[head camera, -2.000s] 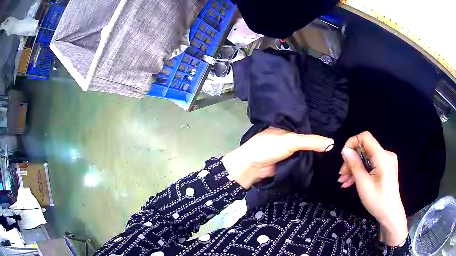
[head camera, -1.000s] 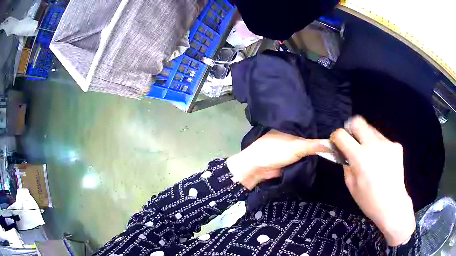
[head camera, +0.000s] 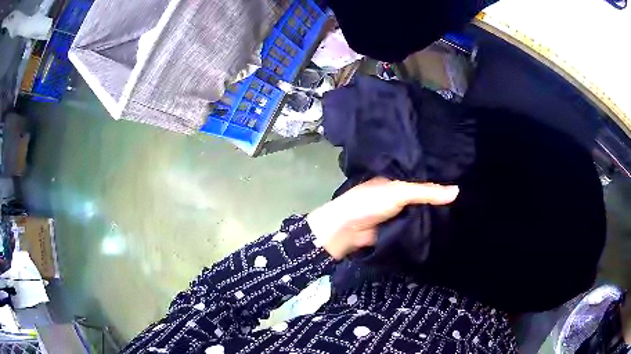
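A black and navy garment (head camera: 380, 124) lies over my lap, with a smooth, slightly shiny part at the left, a gathered part beside it and a dark, soft mass at the right. My left hand (head camera: 367, 211) grips the garment's left part, with the thumb stretched over the top and the other fingers partly hidden by the cloth. My right hand is out of the picture; only a bit of dark sleeve shows at the lower right edge. No needle or thread can be made out.
A grey fabric-lined bin (head camera: 187, 62) and a blue plastic crate (head camera: 239, 114) stand at the upper left. A white table edged with yellow tape (head camera: 546, 48) is at the upper right. A black heap (head camera: 401, 24) hangs at the top. A round mesh object (head camera: 588, 321) is at the lower right.
My right hand, which was at my left thumb a second ago, has left the picture, with its sleeve now at the lower right. My left hand still holds the cloth. The view has shifted slightly.
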